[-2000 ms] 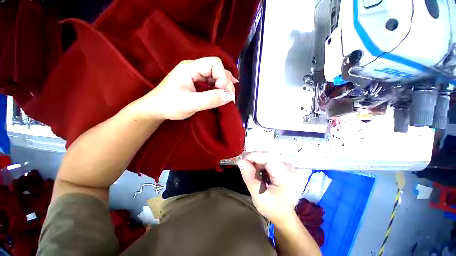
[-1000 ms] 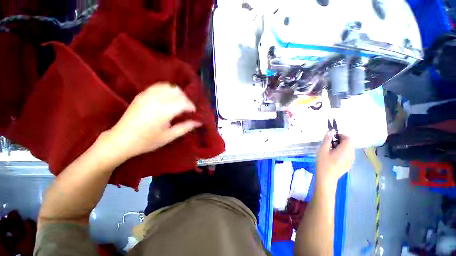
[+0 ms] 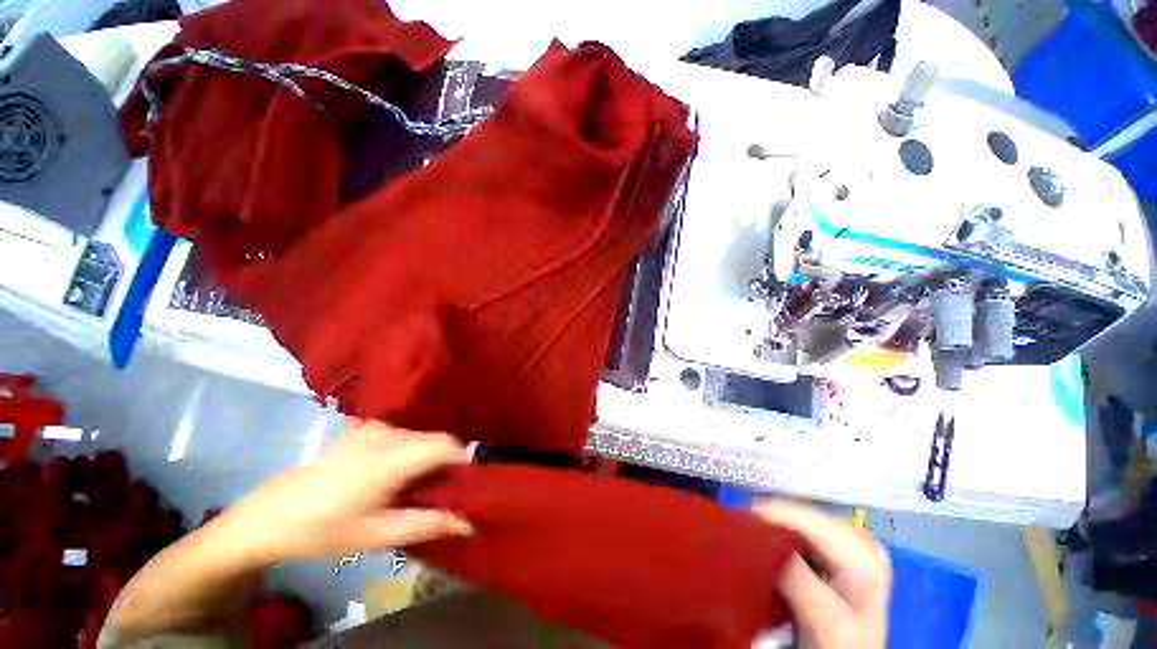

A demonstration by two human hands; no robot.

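Note:
A dark red knit garment lies on the table left of the machine and hangs over its front edge. A red part of it is stretched between my hands near my lap. My left hand holds its left end. My right hand holds its right end, partly blurred and cut off by the bottom edge. The white sewing machine with a blue stripe stands at the right. Black thread snips lie on the table right of the needle area.
Another red garment with a grey twisted cord lies at the upper left. A grey fan-like unit is at the far left. Red garments are piled on the floor. A blue bin is below the table. Black cloth lies behind the machine.
My right hand has let go of the snips, now on the table, and has taken hold of the red garment. The garment's near part has come down over the table edge. The view has shifted.

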